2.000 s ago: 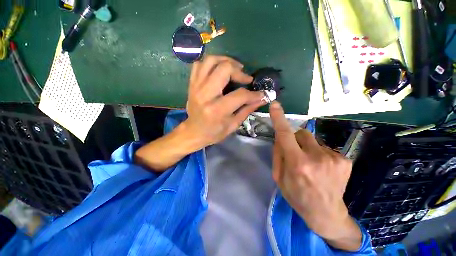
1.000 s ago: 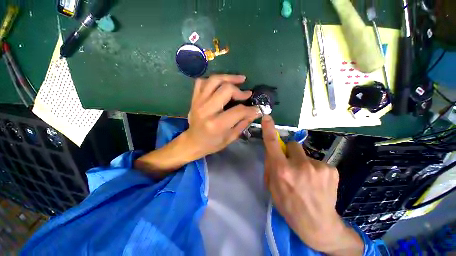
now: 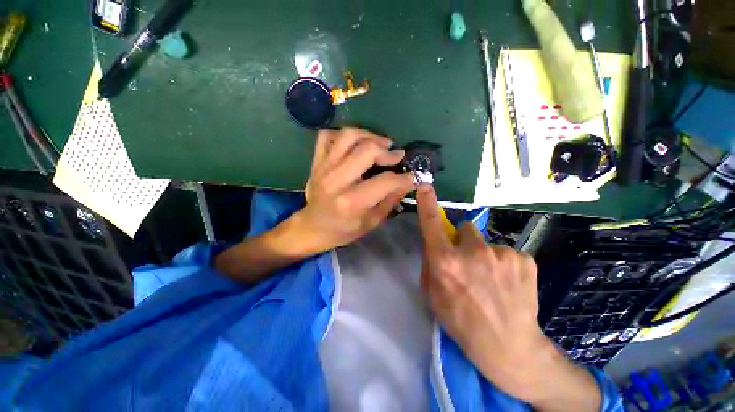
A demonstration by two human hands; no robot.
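My left hand (image 3: pixel 350 185) holds a black round watch case (image 3: pixel 422 158) at the bench's front edge, its fingers on the case's left side. My right hand (image 3: pixel 479 298) has its index finger at a small white piece (image 3: pixel 421 177) on the case's lower rim. A bit of a yellow tool (image 3: pixel 445 228) shows beside that finger; the rest of it is hidden by the hand. A display module (image 3: pixel 310 102), a dark disc with an orange-gold flex cable (image 3: pixel 349 88), lies on the green mat behind my left hand.
Yellow paper (image 3: pixel 556 129) at right bears tweezers (image 3: pixel 516 113), a pale-yellow pointed piece (image 3: pixel 564 64) and a black watch unit (image 3: pixel 580 158). A printed sheet (image 3: pixel 109 165) and a black pen-like tool (image 3: pixel 133 56) lie left. Black trays (image 3: pixel 56 265) stand below.
The bench items at right have shifted left in the view, and the display module sits a little lower. The reflection on the display is gone. My hands keep nearly the same hold.
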